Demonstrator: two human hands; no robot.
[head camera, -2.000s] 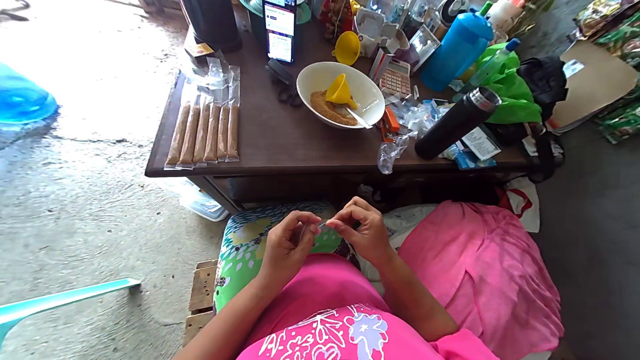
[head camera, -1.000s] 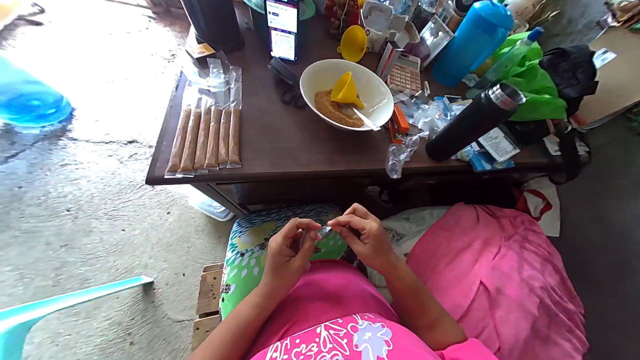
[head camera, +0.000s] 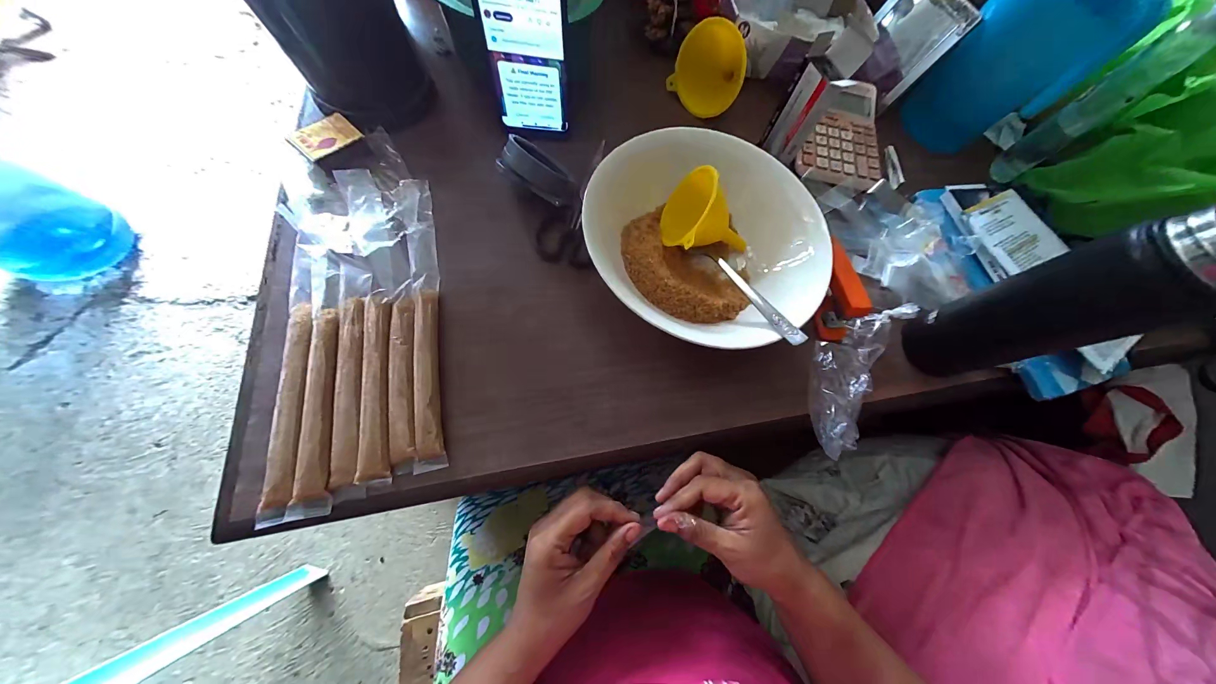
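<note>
Over my lap, below the table's front edge, my left hand (head camera: 578, 551) and my right hand (head camera: 727, 513) pinch a small piece of clear plastic (head camera: 648, 525) between their fingertips. Beyond them on the table sits a white bowl (head camera: 617, 285) holding brown granules (head camera: 670, 280), a yellow funnel (head camera: 692, 211) and a metal spoon (head camera: 760, 301). Several narrow clear plastic bags (head camera: 373, 389) filled with brown granules lie side by side at the table's left.
A phone (head camera: 527, 71), scissors (head camera: 560, 233), another yellow funnel (head camera: 710, 66), a calculator (head camera: 843, 142), an orange tool (head camera: 844, 285), crumpled plastic (head camera: 844, 380) and a black tumbler (head camera: 1054, 294) stand or lie on the dark wooden table (head camera: 532, 380).
Both hands stay close together over my lap, with the plastic still between the fingertips. Nothing on the table has plainly moved.
</note>
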